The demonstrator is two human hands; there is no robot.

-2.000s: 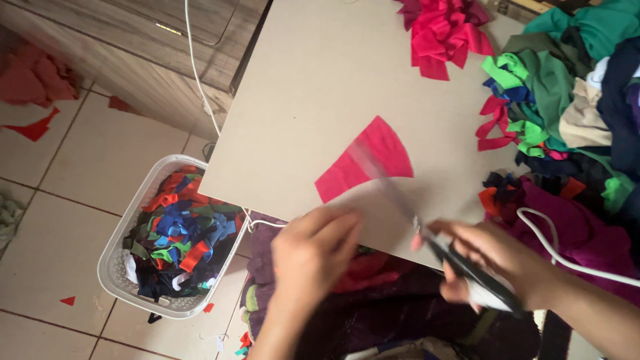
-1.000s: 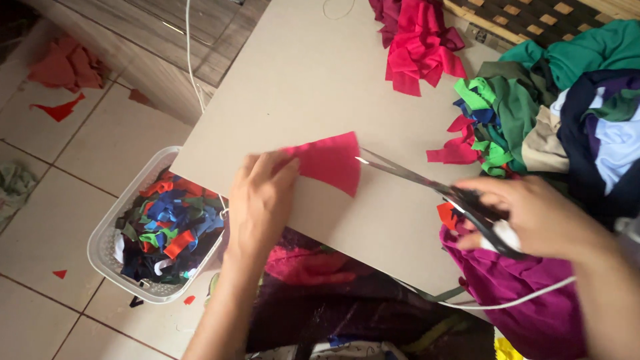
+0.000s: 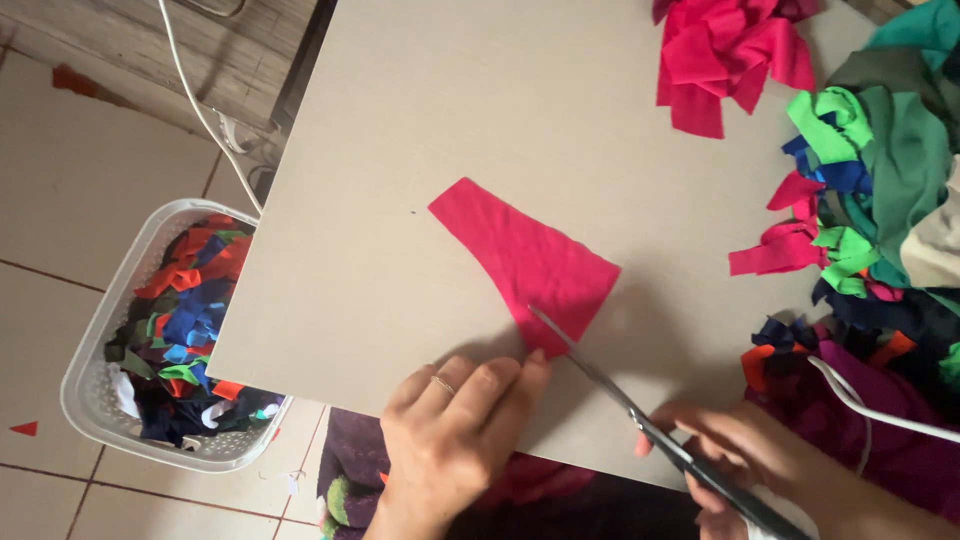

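A pinkish-red piece of fabric (image 3: 532,262) lies flat on the pale table. At its lower corner, the fingertips of my left hand (image 3: 461,420) touch the cloth; a thin ring is on one finger. My right hand (image 3: 720,457) grips the dark handles of a pair of scissors (image 3: 634,409). Their blades look closed, or nearly so, and the tip rests over the lower part of the fabric. Part of the handles is hidden by my fingers.
A white plastic basket (image 3: 112,300) of mixed cloth scraps stands on the tiled floor, left of the table (image 3: 360,300). Pinkish-red strips (image 3: 712,60) are heaped at the back. Green, blue and purple cloth (image 3: 900,150) piles up at the right, near a white cable (image 3: 885,420).
The fabric, held up in my left hand a second ago, now lies on the table, turned another way. The scissors have moved from its right edge to over its lower part.
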